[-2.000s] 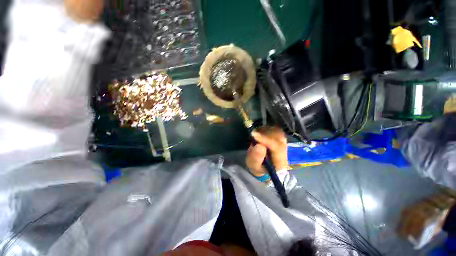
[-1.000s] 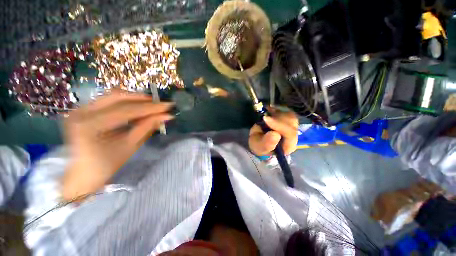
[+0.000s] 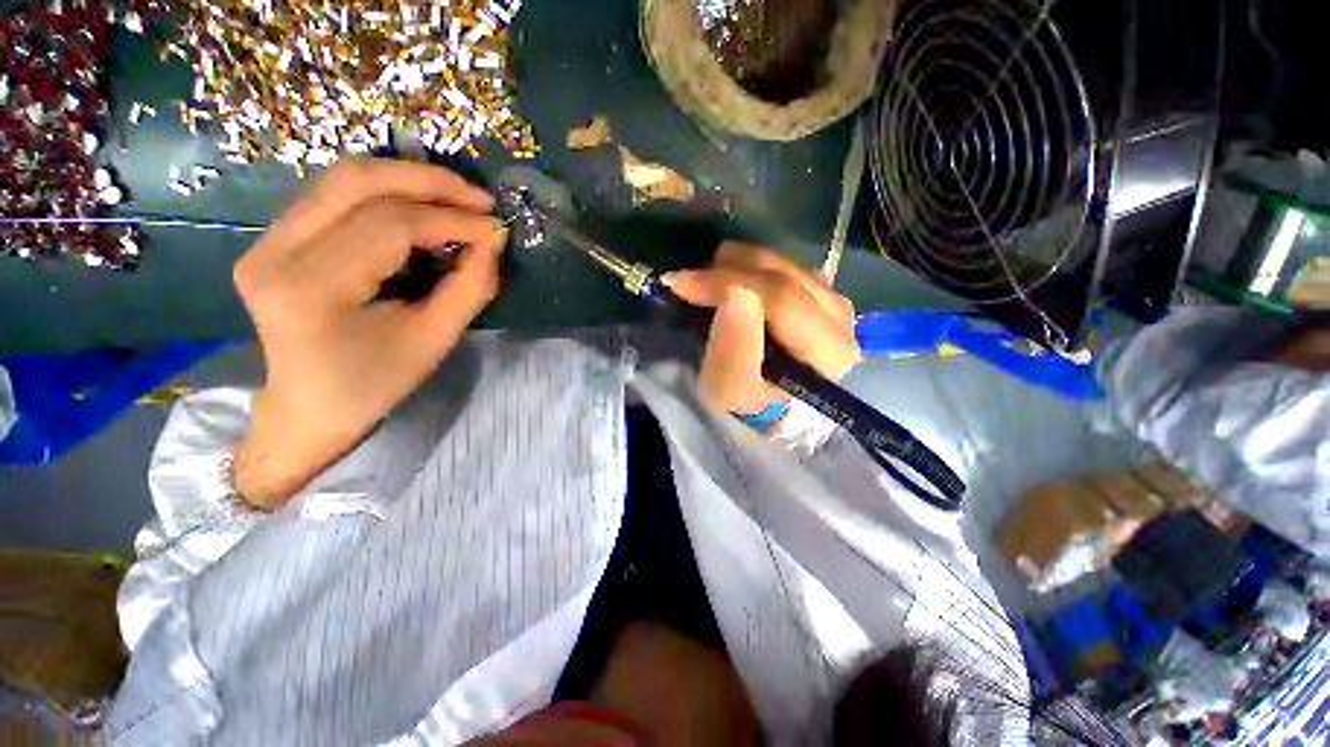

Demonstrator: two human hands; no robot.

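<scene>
My left hand (image 3: 365,277) is left of centre, thumb and forefinger pinched together. A thin silvery solder wire (image 3: 175,222) runs from the left edge to this hand; its end is hidden by the fingers. At the fingertips is a small shiny dark-silver workpiece (image 3: 521,216); whether the fingers grip it or only touch it I cannot tell. My right hand (image 3: 773,314) holds a black-handled soldering iron (image 3: 839,401), its silver shaft pointing up-left with the tip close to the workpiece. A round grey pad partly shows behind the workpiece.
Gold-white metal parts (image 3: 350,73) lie beyond my left hand, dark red parts (image 3: 51,110) farther left. Tan flakes (image 3: 654,178) lie beyond the iron. A tan cleaning pot (image 3: 686,95), black fan (image 3: 985,153) and green-edged spool (image 3: 1291,248) stand farther right. Another person's sleeve (image 3: 1203,387) is at right.
The iron has left the pot and moved left to the workpiece. My left hand came into view, then moved to the workpiece with its fingertips together. The view has shifted closer to the mat.
</scene>
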